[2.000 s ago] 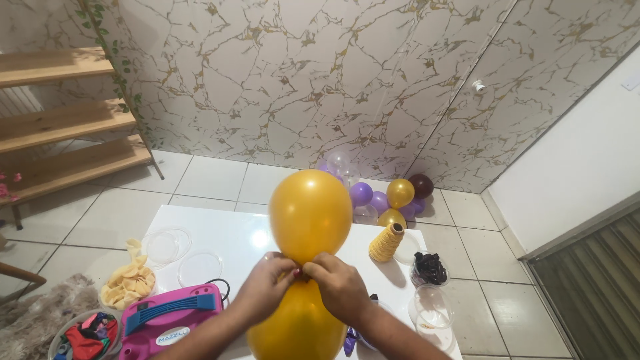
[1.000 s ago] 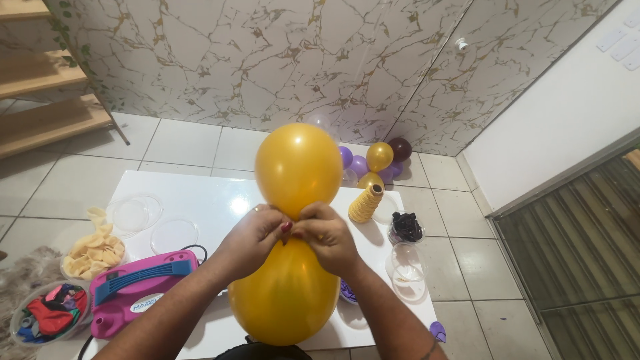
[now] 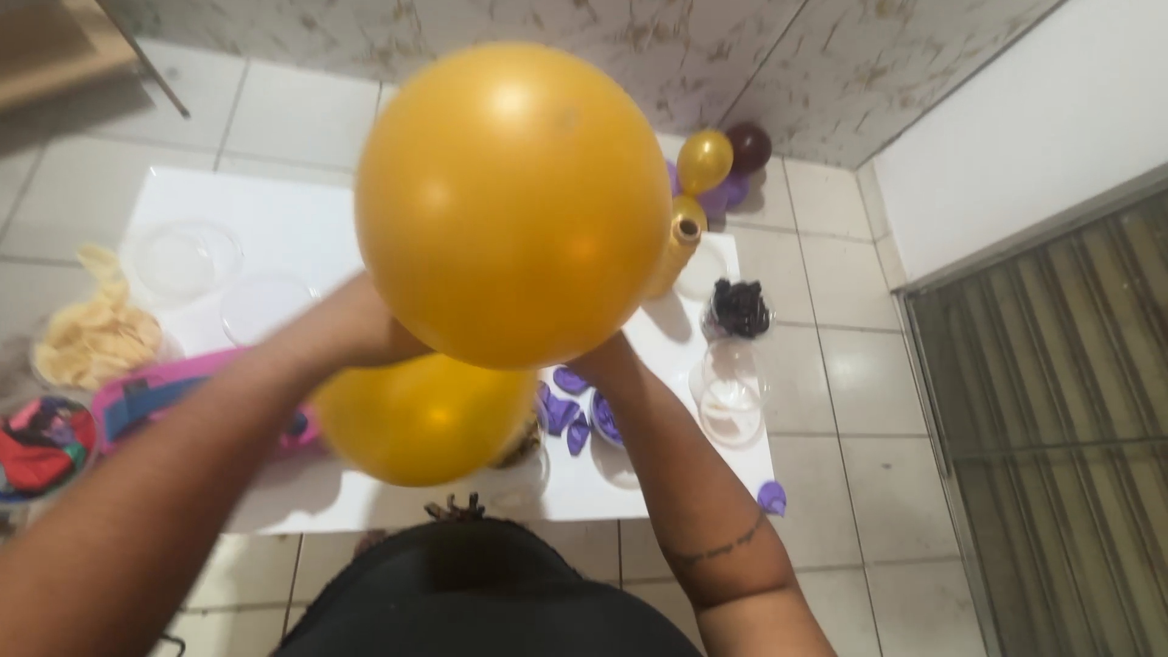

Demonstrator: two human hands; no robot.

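Note:
A large inflated gold balloon (image 3: pixel 513 205) is right in front of me, over the table. Below it and to the left is a second gold balloon (image 3: pixel 429 424), partly covered by the first. My left hand (image 3: pixel 388 333) reaches behind the upper balloon from the left, near where the two meet, and its fingers are hidden. From the right my right hand (image 3: pixel 598 360) comes in under the same balloon, mostly hidden as well. Whether either hand grips the balloons cannot be seen.
On the white table (image 3: pixel 401 511) are a pink electric balloon inflator (image 3: pixel 201 383), a cone of gold ribbon (image 3: pixel 675 260), purple uninflated balloons (image 3: pixel 558 411) and a tub of black balloons (image 3: pixel 739 308). Tubs of cream balloons (image 3: pixel 100 342) and mixed-colour balloons (image 3: pixel 46 447) stand left. Inflated balloons (image 3: pixel 705 162) lie beyond.
The gold balloons have shifted from one above the other to a slant, and the upper one now covers my hands, which were pinched together between them. The view has tilted down.

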